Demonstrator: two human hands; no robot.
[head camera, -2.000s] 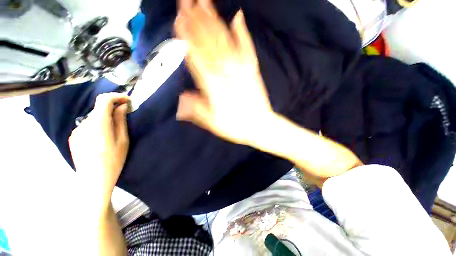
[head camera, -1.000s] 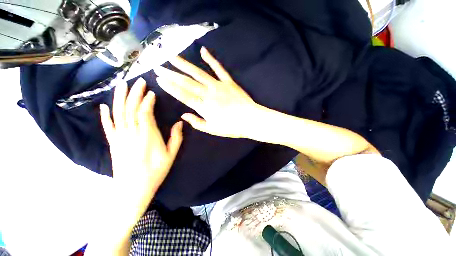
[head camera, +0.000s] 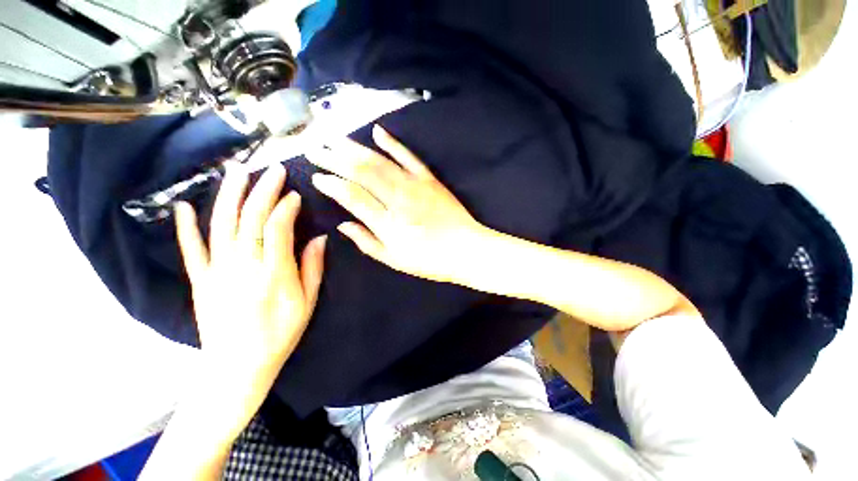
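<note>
A large dark navy garment covers the white table in front of me. A long gap in it shows white, with a narrow black-and-white checked strip along its left part. My left hand lies flat on the cloth just below the gap, fingers apart. My right hand lies flat to its right, fingers spread, fingertips near the gap's lower edge. Neither hand grips anything. The sewing machine head is at upper left, and its lamp is over the gap. The needle point cannot be made out.
A second navy bundle with a small checked patch lies at the right. A checked heap hangs by my lap. A red and yellow-green thing and a pale blue cord are at upper right. Cardboard shows below my right forearm.
My left hand has let go of the cloth edge and now lies flat beside my right hand, which has come down onto the cloth. The checked strip at the left now shows.
</note>
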